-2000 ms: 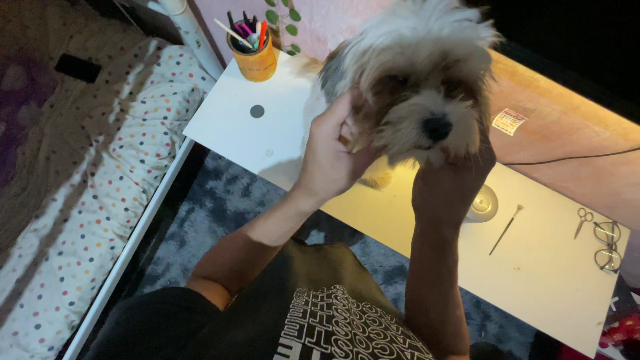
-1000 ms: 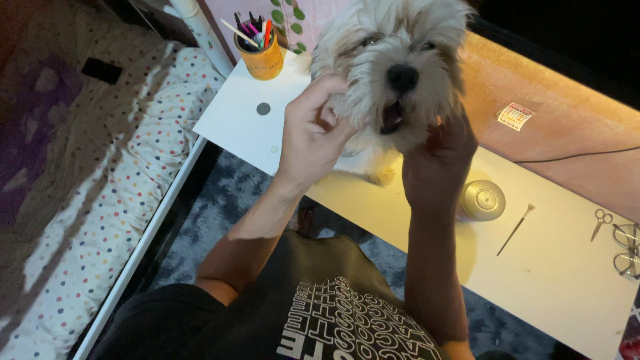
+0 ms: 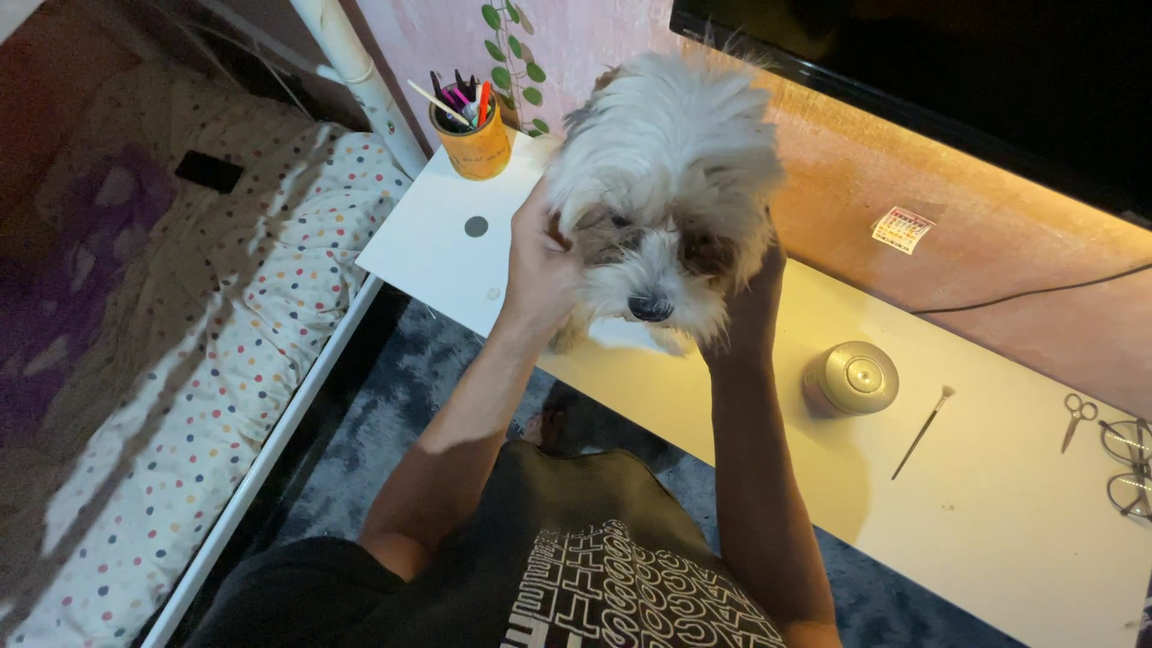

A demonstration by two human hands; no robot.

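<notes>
A shaggy white dog with brown patches round its eyes (image 3: pixel 666 180) stands on the white desk (image 3: pixel 981 531), facing me with its nose lowered. My left hand (image 3: pixel 538 265) holds one side of its head, the fingertips sunk in the fur. On the other side of the head my right hand (image 3: pixel 754 301) grips, mostly in shadow and partly hidden by fur. The dog's front paws show at the desk's near edge between my forearms.
On the desk are a pen cup (image 3: pixel 477 148), a round lidded container (image 3: pixel 850 378), a thin brush (image 3: pixel 922 432), small scissors (image 3: pixel 1077 421) and eyeglasses (image 3: pixel 1129 468). A dark screen (image 3: pixel 945 81) hangs above. A bed with dotted bedding (image 3: pixel 297 297) lies left.
The dog's muzzle, raised with its mouth open one second ago, has tipped down, and the top of its head now shows. Both hands remain at the sides of its head.
</notes>
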